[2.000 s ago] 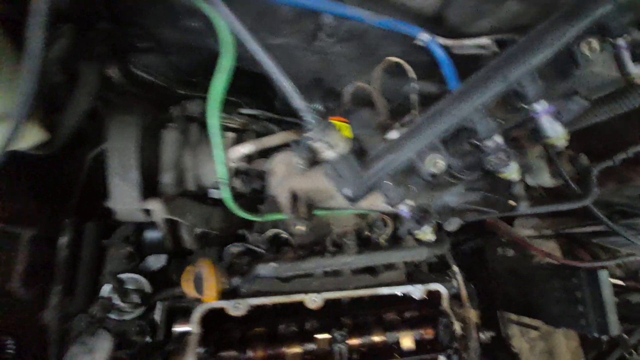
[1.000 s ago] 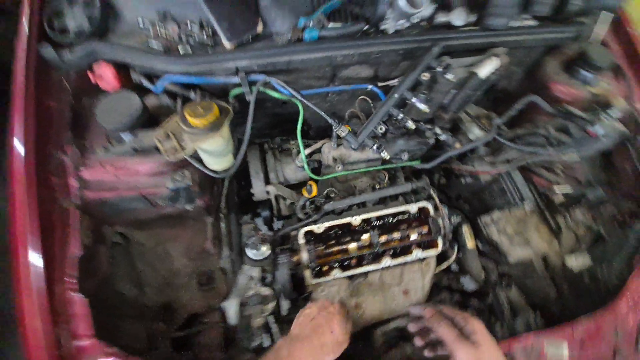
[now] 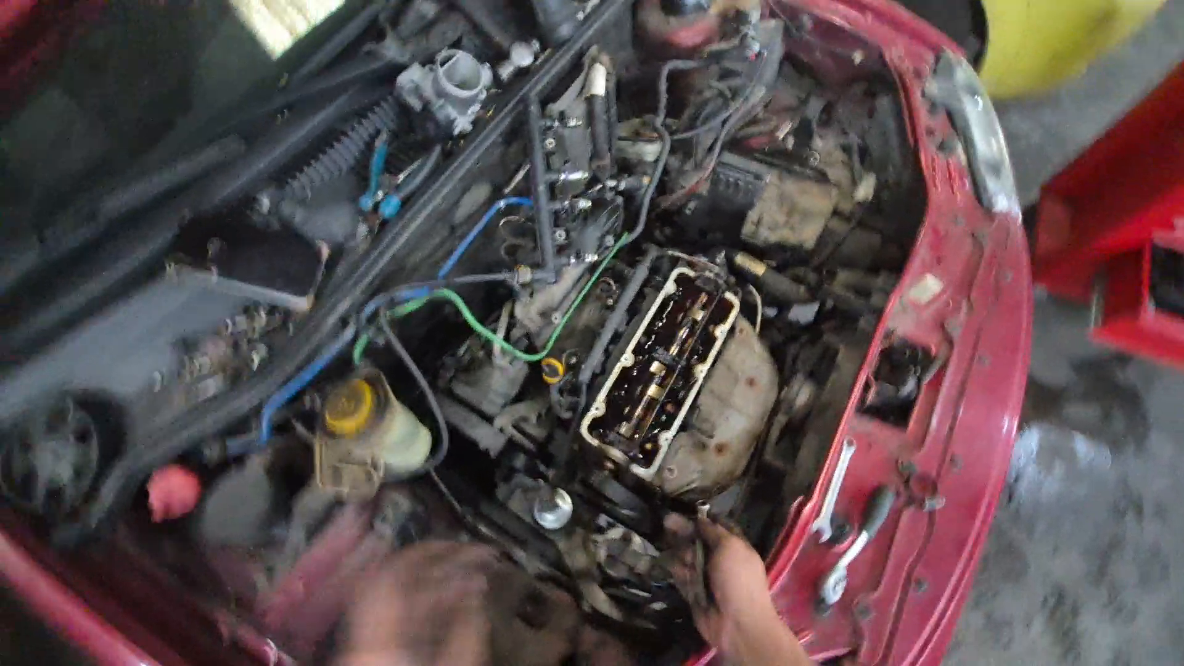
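Note:
My left hand (image 3: 421, 601) is a motion blur over the lower part of the engine bay; its fingers and anything in it cannot be made out. Beside the lower end of the engine, my right hand (image 3: 735, 583) has its fingers closed around a small metal part (image 3: 703, 509), whose tip shows above the thumb; its kind is unclear. Above that hand lies the open cylinder head (image 3: 661, 370), with its oily camshaft area exposed inside a pale rim. A rusty metal heat shield (image 3: 726, 416) adjoins it. The round metal cap-like part (image 3: 553, 508) sits left of my right hand.
A combination wrench (image 3: 837, 490) and a ratchet (image 3: 856, 550) lie on the red front panel (image 3: 967, 370). A reservoir with a yellow cap (image 3: 349, 407) stands at left. Blue and green hoses (image 3: 472, 319) cross the bay. A throttle body (image 3: 449, 88) and pliers with blue handles (image 3: 377, 190) rest near the windshield.
The view has swung round and shows the front panel with its tools. Both hands, near the heat shield a second ago, are now apart, the left one farther left.

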